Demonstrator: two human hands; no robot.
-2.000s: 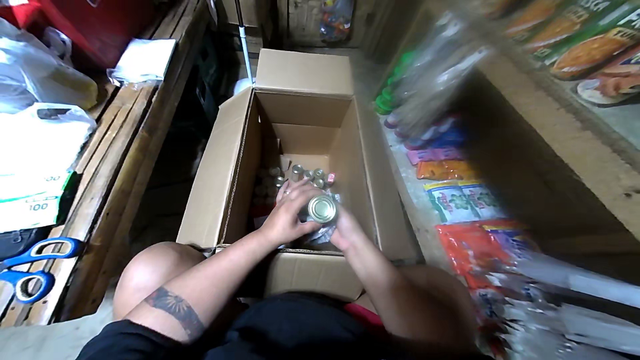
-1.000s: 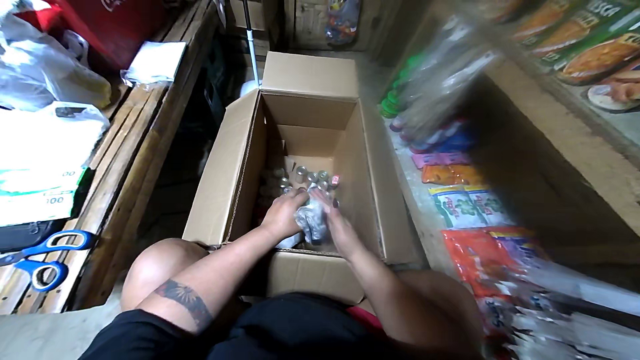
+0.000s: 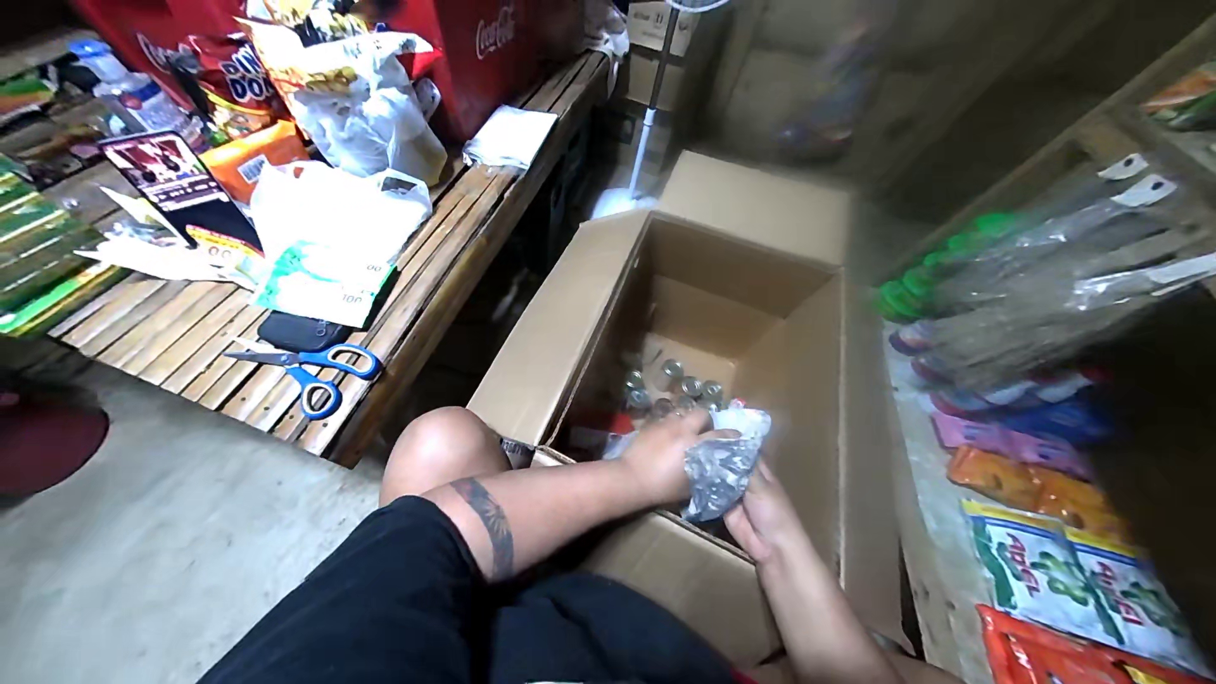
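Note:
My left hand (image 3: 670, 454) grips the left side of a crumpled clear plastic bag (image 3: 720, 475) whose contents I cannot make out. On the bag's right is my right hand (image 3: 760, 513), its fingers against the lower edge. Both hands are above the near end of an open cardboard box (image 3: 807, 380), which stands in front of my knees with its flaps folded out. Several small glass jars or bottles (image 3: 692, 386) lie on the box's floor, just beyond my hands. Something red is partly hidden beside my left hand.
A slatted wooden bench (image 3: 456, 223) on the left holds blue-handled scissors (image 3: 318, 369), a phone (image 3: 180, 190), a black case (image 3: 302, 331) and plastic bags (image 3: 356, 104). Packets (image 3: 1035, 570) line a shelf close on the right. A white-handled pole (image 3: 646, 142) stands behind the box.
Two seconds ago a round metal-topped can or jar showed between my hands; now the crumpled bag is there. The view has swung left, bringing more of the bench into sight.

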